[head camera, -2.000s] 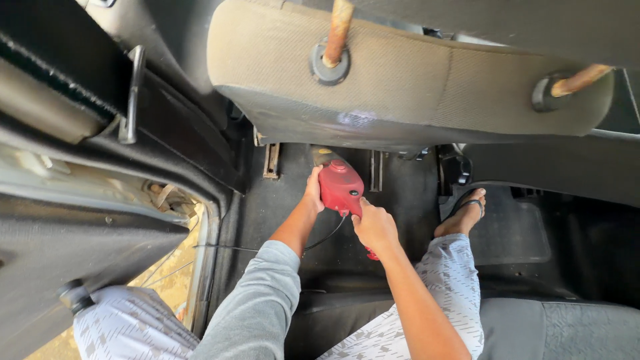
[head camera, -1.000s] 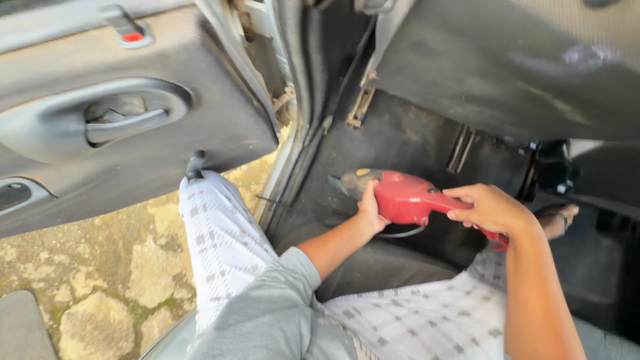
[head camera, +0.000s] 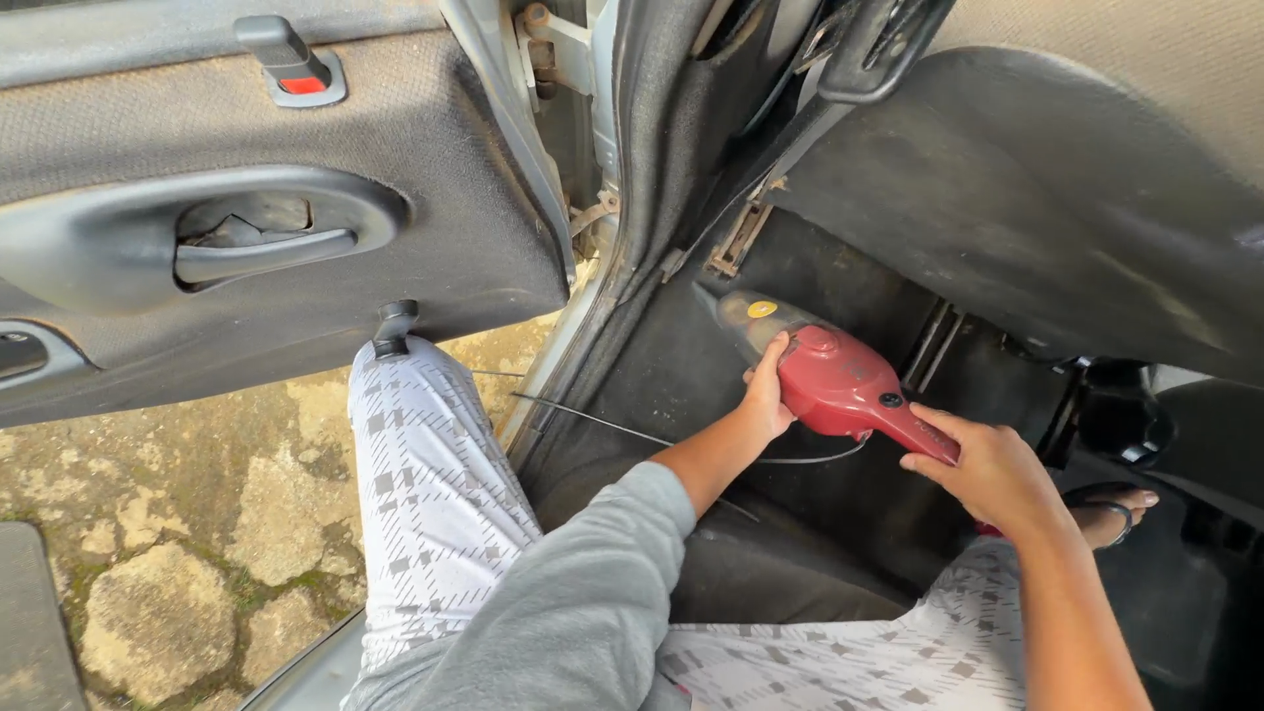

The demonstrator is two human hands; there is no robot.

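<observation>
A red handheld vacuum cleaner (head camera: 839,380) with a clear dust cup and a narrow nozzle is held over the black floor (head camera: 652,365) of a car. The nozzle points up and left, near a rusty seat rail (head camera: 739,239); whether it touches the floor I cannot tell. My left hand (head camera: 768,393) grips the body where it meets the clear cup. Around the rear handle, my right hand (head camera: 987,469) is closed. A thin cord (head camera: 602,423) runs from below the vacuum across the floor and over the door sill.
At the left stands an open car door (head camera: 474,178) with a window crank (head camera: 395,328) at my knee. The front seat's back (head camera: 1027,188) overhangs the floor at upper right. My sandaled foot (head camera: 1111,513) rests at the right. Stone paving (head camera: 158,612) lies outside.
The view has swung left, bringing the open door into sight. Both hands still hold the vacuum, whose nozzle now lies near the left seat rail, towards the door sill.
</observation>
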